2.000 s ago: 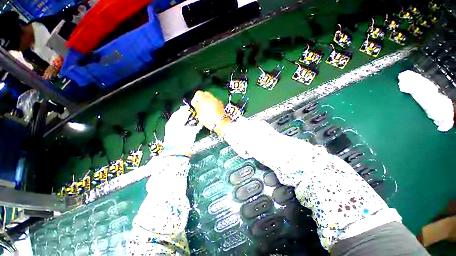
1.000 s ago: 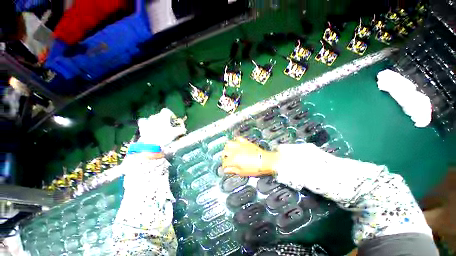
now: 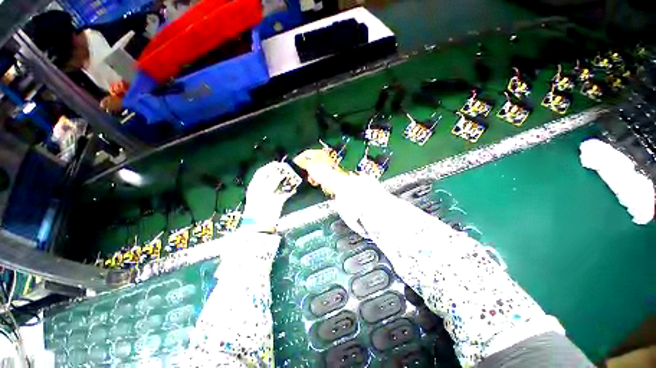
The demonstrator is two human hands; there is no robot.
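Observation:
My left hand [image 3: 266,192], in a white glove, is over the belt's near edge and holds a small circuit board [image 3: 289,181] at its fingertips. My right hand [image 3: 318,169], orange-yellow, is just right of it, fingers closed on a small dark part [image 3: 298,169] beside the board; its shape is mostly hidden. Below my forearms, a clear blister tray [image 3: 290,310] has dark oval housings [image 3: 370,282] in its right-hand pockets. Another circuit board [image 3: 372,164] lies on the belt close right of my right hand.
More boards stand along the green belt [image 3: 442,83], with dark leads. A pale rail [image 3: 496,144] divides belt and bench. A crumpled white cloth [image 3: 618,180] lies at right. Beyond the belt are a blue bin [image 3: 198,97], a red tray [image 3: 194,36] and a black ribbed block [image 3: 332,39]. A person sits at upper left.
My right hand has moved from over the tray up to the belt, beside my left hand. My left hand still holds a board. The camera view has shifted.

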